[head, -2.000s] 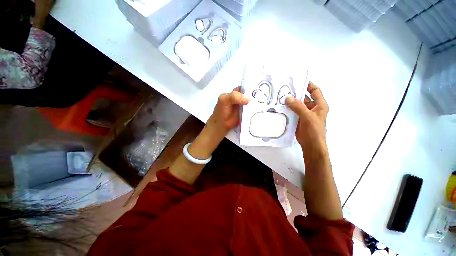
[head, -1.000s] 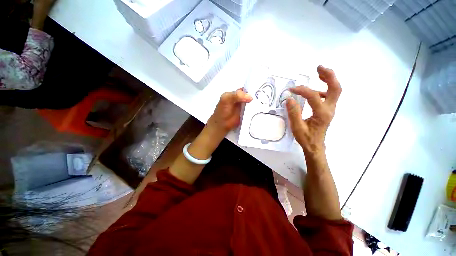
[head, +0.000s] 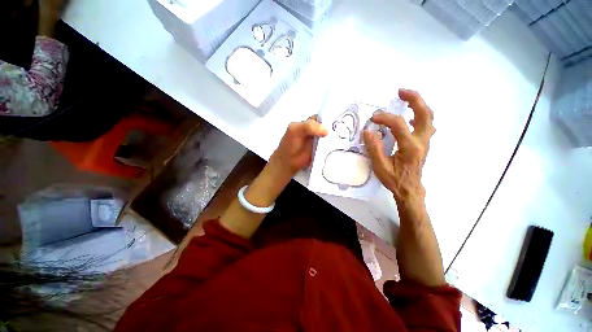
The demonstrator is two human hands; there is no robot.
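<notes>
A white insert tray (head: 331, 179) lies at the table's near edge in front of me. A cream-white charging case (head: 346, 168) sits in its large lower cavity. A looped earbud (head: 345, 126) sits in the upper left cavity. My left hand (head: 301, 144) grips the tray's left edge, thumb on top. My right hand (head: 404, 146) is over the upper right cavity, thumb and index finger at the second earbud (head: 378, 131), partly hidden by the fingers. I cannot tell whether the fingers hold it.
Stacked filled trays (head: 259, 97) stand at upper left, more tray stacks (head: 464, 16) at upper right. A black rectangular object (head: 530, 263) and a small clear bag (head: 575, 290) lie at right. An orange stool (head: 97, 150), an open carton (head: 159, 194) and a person's sleeve (head: 39, 81) are at left.
My right hand has let go of the tray's right side and moved over the upper right earbud, fingers curled. My left hand stays on the left edge.
</notes>
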